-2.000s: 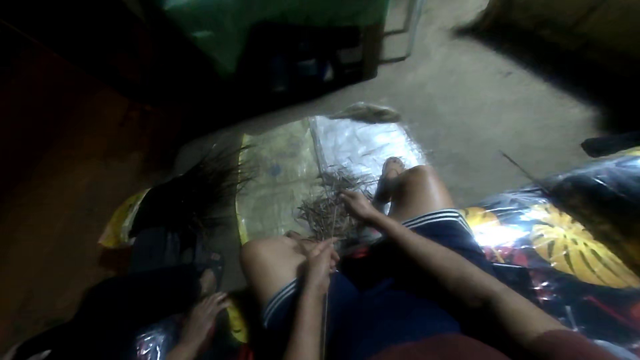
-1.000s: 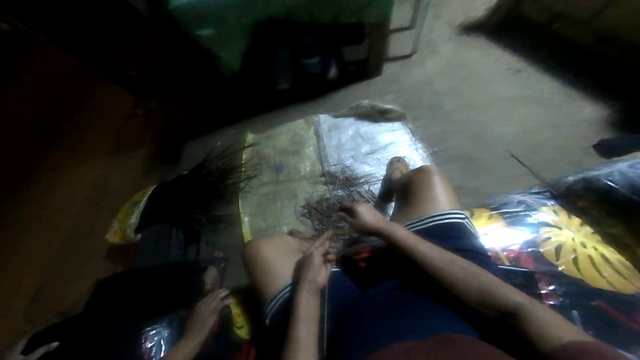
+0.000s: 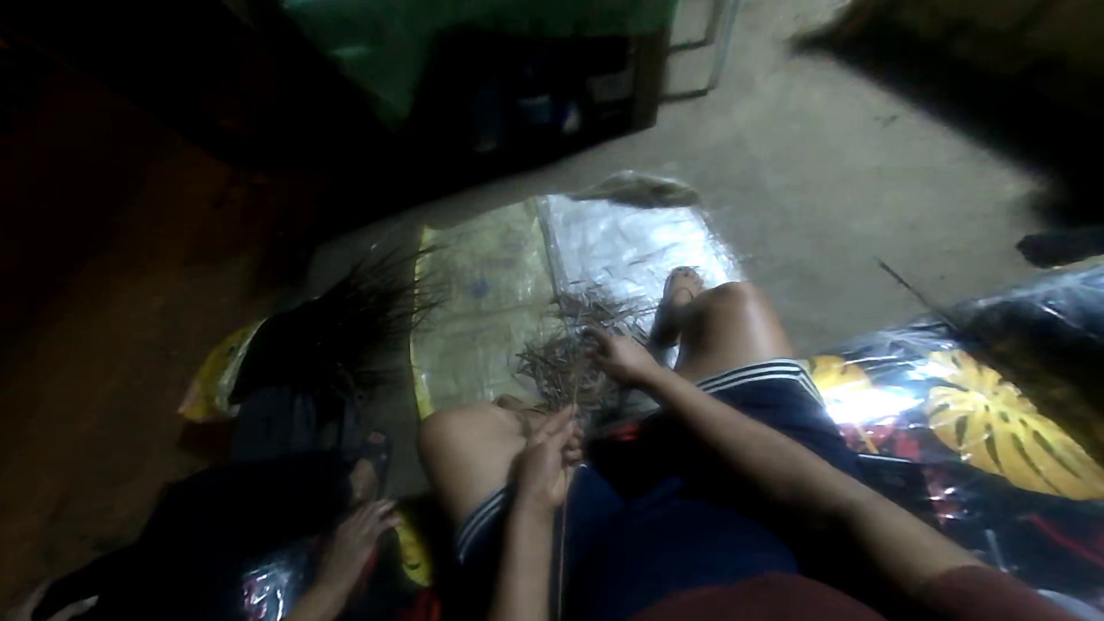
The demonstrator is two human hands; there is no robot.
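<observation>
My left hand is closed around a thin stick that runs back along my forearm over my lap; its tip shows just past the fingers. My right hand hovers forward and to the right of it, fingers bent; blur hides whether anything is between them. Below both hands lies a loose pile of thin brown shavings or twigs, spread over flattened sacks, one yellowish and one silvery white, between my bare knees.
At the left a person's hand rests near a dark bundle of thin sticks and a yellow bag. Plastic-covered cloth with yellow leaf prints lies at my right. A green-covered table stands ahead. A long thin stick juts out at the right.
My right hand was close to my left hand's fingertips one second ago and now is a little farther forward. My left hand has barely moved.
</observation>
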